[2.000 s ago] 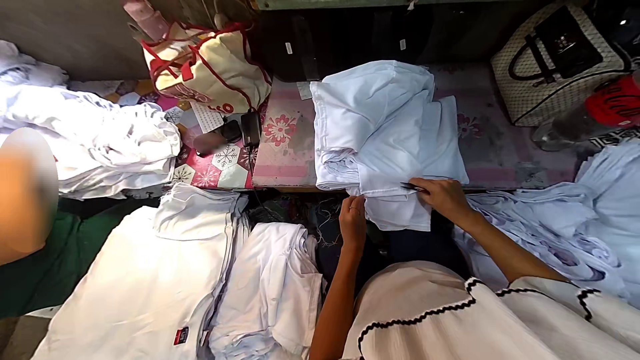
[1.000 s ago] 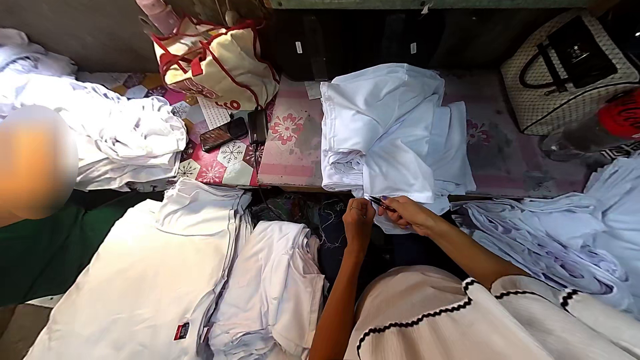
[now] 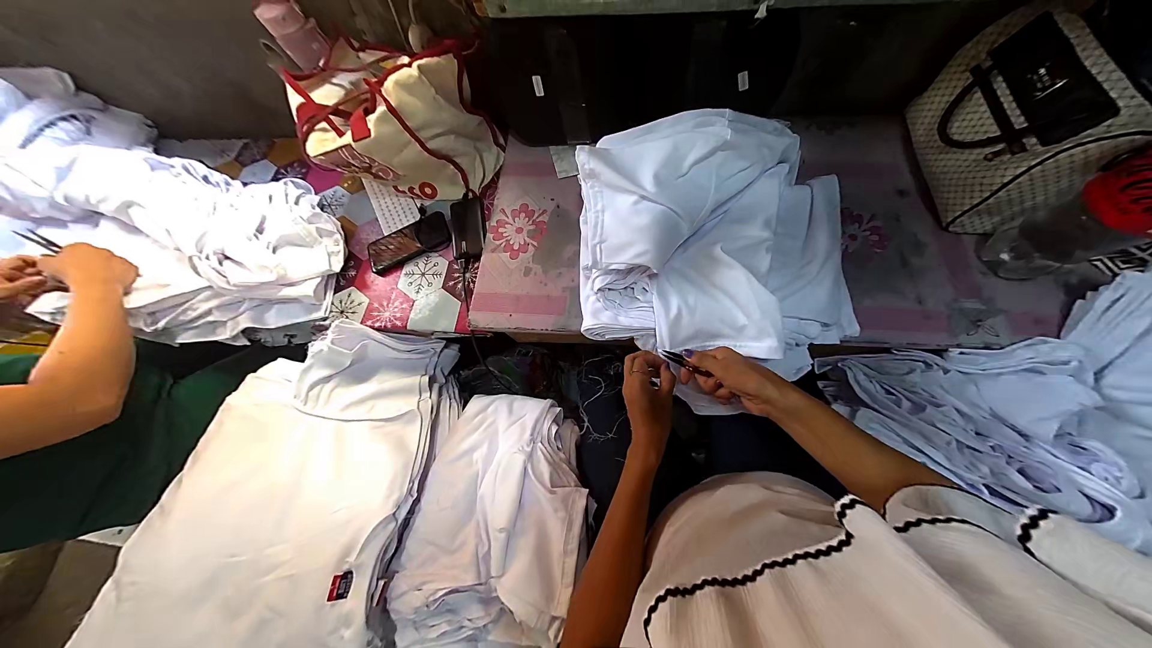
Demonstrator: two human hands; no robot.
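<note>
A folded stack of white cloth garments (image 3: 693,216) lies on the pink floral table cover, its lower edge hanging over the table's near side. My right hand (image 3: 729,378) holds small dark thread snips (image 3: 682,362), their tips pointing left at the hem of the top garment. Close to those tips, my left hand (image 3: 648,373) pinches the edge of the same garment between thumb and fingers. Part of the cloth under my hands is hidden.
At left, a co-worker's hands (image 3: 76,270) hold snips by a white cloth heap (image 3: 207,243). Folded white garments (image 3: 270,486) lie lower left, more cloth (image 3: 990,414) at right. A canvas bag (image 3: 405,126), phone (image 3: 396,247), handbag (image 3: 1035,117) and clear bottle (image 3: 1044,243) stand or lie behind.
My right hand has come left along the hem since two seconds ago, bringing the snips beside my left hand. The co-worker's raised arm has come down onto the cloth at left.
</note>
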